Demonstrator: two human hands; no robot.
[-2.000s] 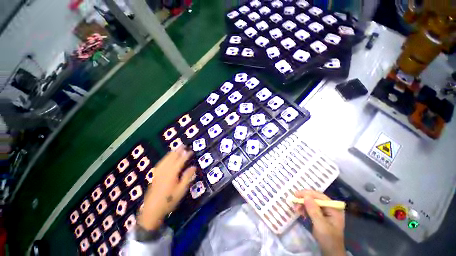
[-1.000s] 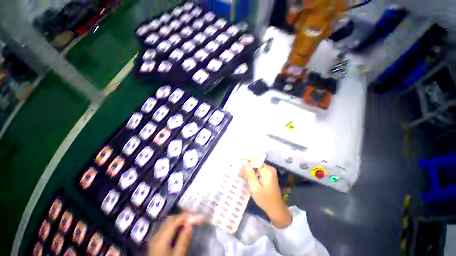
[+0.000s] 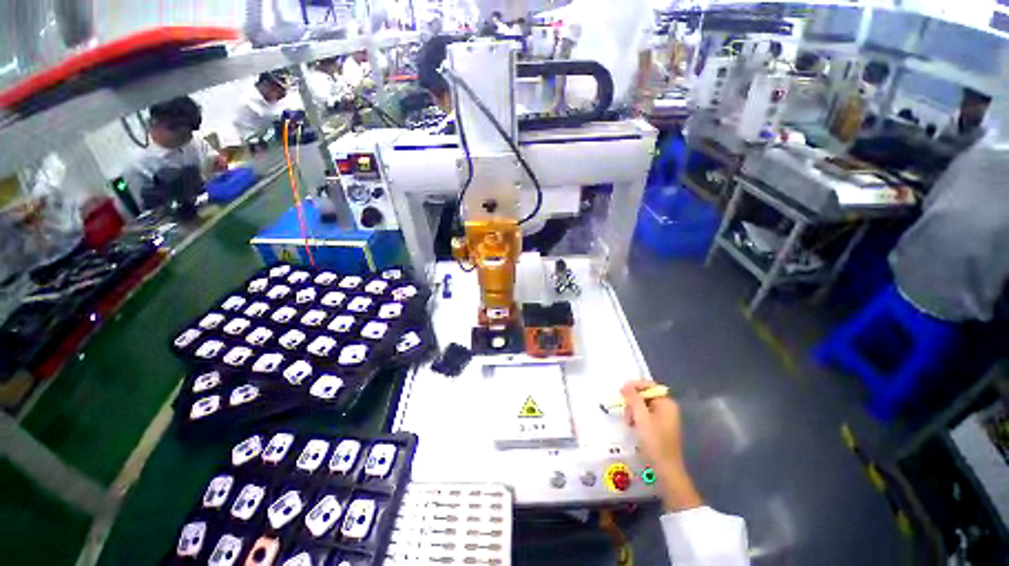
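Observation:
My right hand (image 3: pixel 653 422) holds the cream-yellow pen-like tool (image 3: pixel 655 392) over the right side of the white machine bed (image 3: pixel 603 332). The tool's thin dark tip points left. My left hand is out of the picture. The white small-parts tray (image 3: pixel 454 525) with rows of slots lies at the bottom, cut off by the edge. Left of it a black blister tray (image 3: pixel 405 459) holds white square housings, one of them pink-orange. The gold-orange press head (image 3: pixel 490 260) stands above the black and orange fixture nests (image 3: pixel 549 339). The white plate with a yellow warning triangle (image 3: pixel 529 407) lies in front of them.
Crookedly stacked blister trays (image 3: pixel 304 332) stand at the left, before the blue box (image 3: pixel 332 245) with its controller (image 3: pixel 362 182). A loose black block (image 3: pixel 451 359) lies left of the nests. The emergency stop (image 3: pixel 619 478) and green button (image 3: pixel 648 475) are at the front right. People sit farther back.
The view has swung up and right to the whole machine. My right hand has moved from the small-parts tray to above the machine bed with the tool. My left hand has left the picture.

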